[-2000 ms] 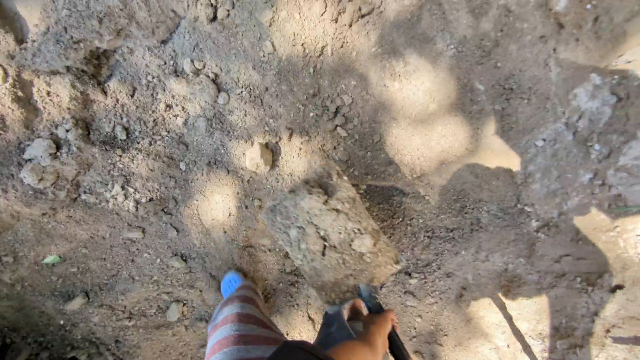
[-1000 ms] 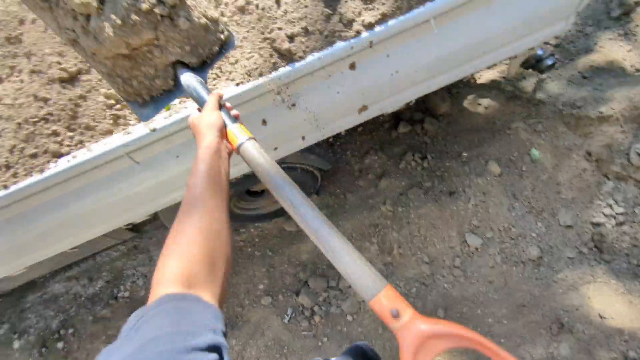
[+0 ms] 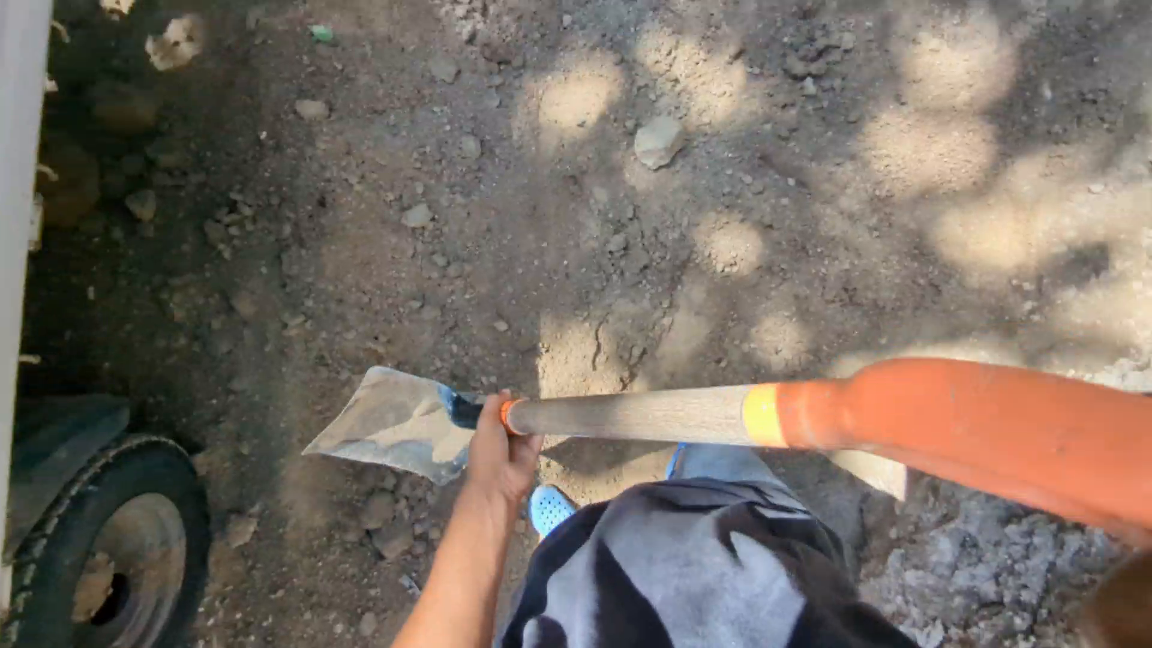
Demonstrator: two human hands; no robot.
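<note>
My left hand is closed around the lower shaft of a shovel, by the orange collar above its blade. The metal shovel blade points left over the dirt ground, smeared with pale soil and carrying no heap. Its wooden shaft runs right, almost level across the view, to a large orange plastic handle close to the camera. My right hand shows only as a brown blur at the lower right edge, below the handle; its fingers are hidden.
At lower left stands a rubber-tyred wheel, beside a pale metal side wall along the left edge. Stones, among them a larger pale stone, lie on the ground. A blue perforated clog shows below the shaft.
The blade held a heap of soil above the soil-filled bed one second ago; now it is over the ground without that heap. The view has swung away from the bed.
</note>
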